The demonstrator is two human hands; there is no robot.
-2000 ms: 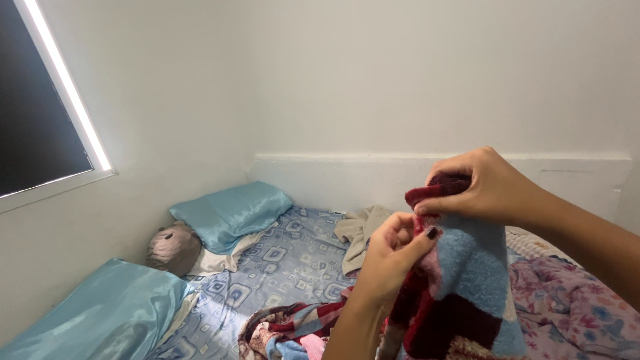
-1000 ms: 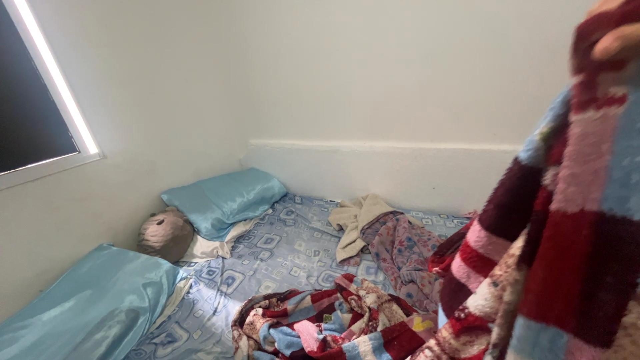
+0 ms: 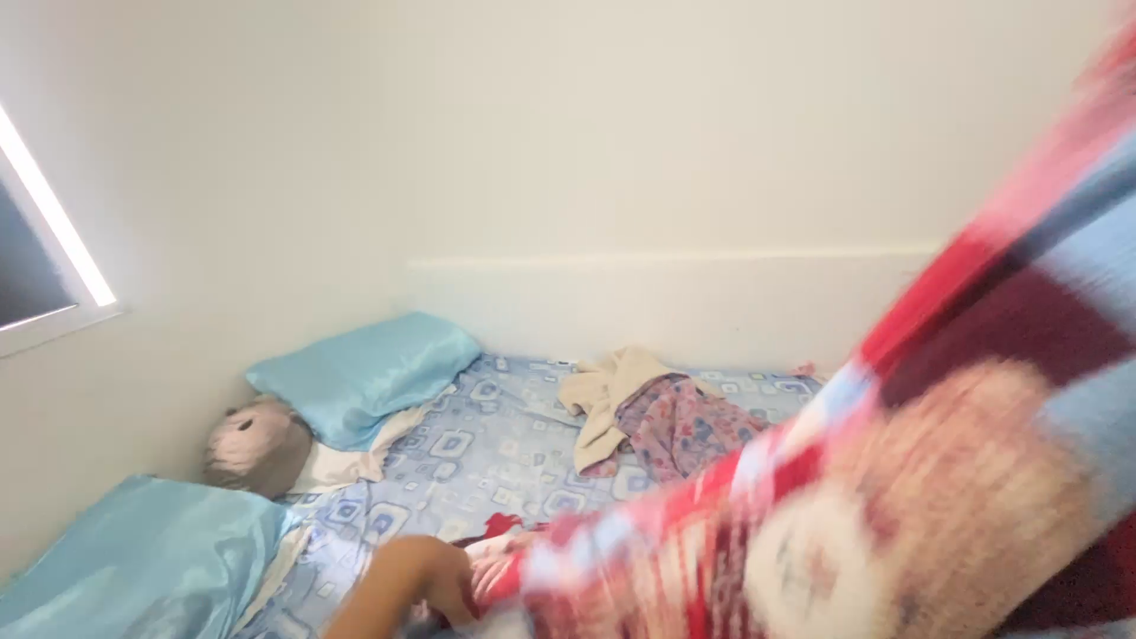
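Note:
A plush blanket (image 3: 958,479) in red, maroon, light blue and tan is stretched from the bottom middle up to the upper right edge, blurred by motion. My left hand (image 3: 430,577), also blurred, is closed on the blanket's edge at the bottom middle, low over the bed. My right hand is out of view; the raised part of the blanket runs out of the frame at the upper right. Behind the blanket, a beige and floral cloth (image 3: 683,417) lies crumpled on the patterned blue bedsheet (image 3: 524,435).
Two light blue satin pillows, one near the corner (image 3: 364,373) and one at the lower left (image 3: 151,559), lie along the left wall. A greyish-brown stuffed object (image 3: 257,444) sits between them. A low white ledge (image 3: 568,302) runs behind the bed; a window (image 3: 44,248) is at the left.
The blanket, partly lying on the bed a second ago, is now spread across the lower right. My left hand has come back into view at its edge; my right hand has left view.

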